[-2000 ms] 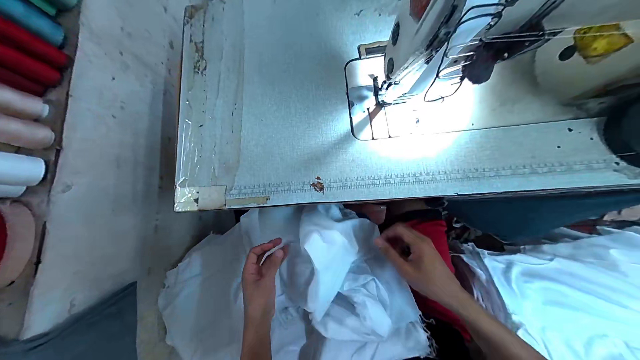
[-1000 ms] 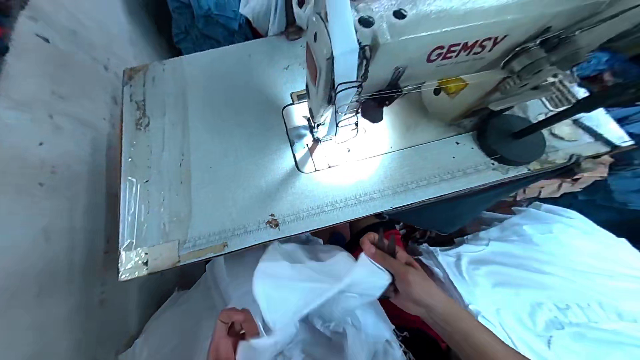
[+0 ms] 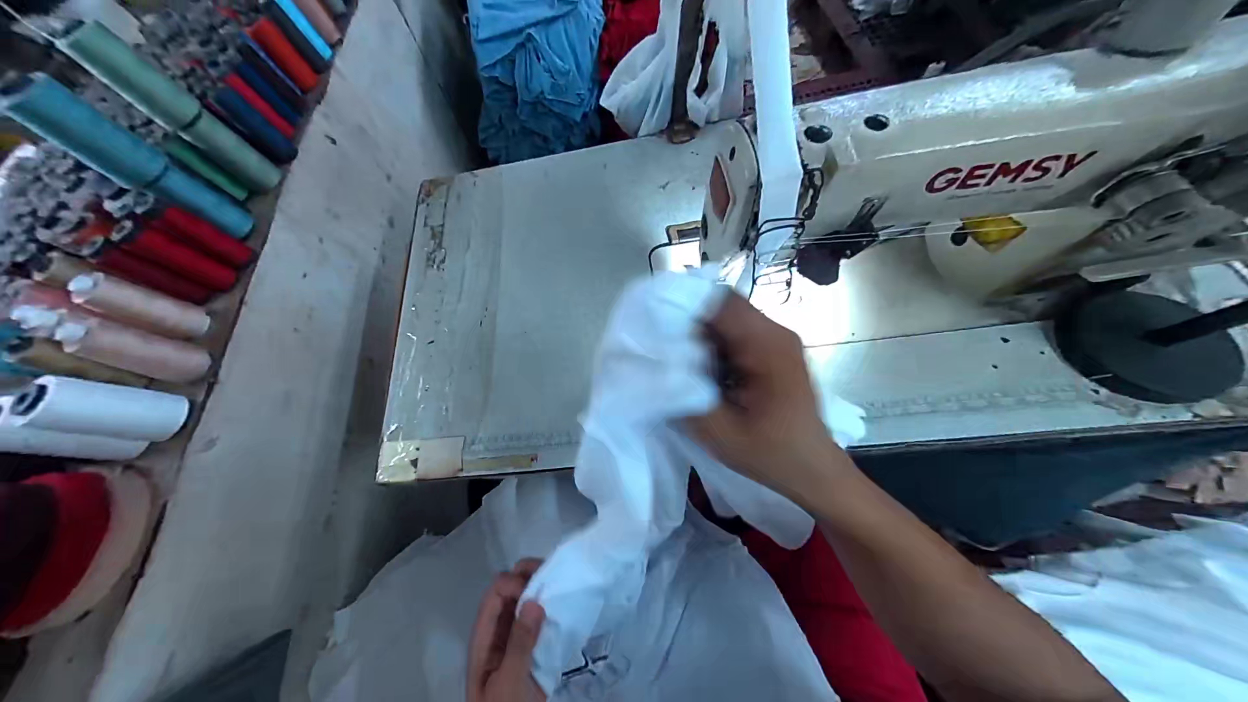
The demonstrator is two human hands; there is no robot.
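White fabric (image 3: 624, 458) stretches from my lap up over the front edge of the sewing table (image 3: 546, 292). My right hand (image 3: 756, 385), somewhat blurred, grips its upper part over the table, just in front of the needle area of the Gemsy sewing machine (image 3: 975, 146). Lower down, my left hand (image 3: 507, 634) pinches the same fabric between thumb and fingers. The presser foot is mostly hidden behind the raised cloth. A white tape (image 3: 777, 117) hangs down in front of the machine head.
Thread spools (image 3: 127, 302) in many colours stand at the left beyond a worn ledge (image 3: 283, 322). Blue cloth (image 3: 536, 78) lies behind the table. A black round base (image 3: 1146, 341) sits on the table's right, and white cloth (image 3: 1160, 595) is piled at the lower right.
My right hand has moved up from below the table edge to near the needle area, lifting the white fabric over the table. The view has shifted left.
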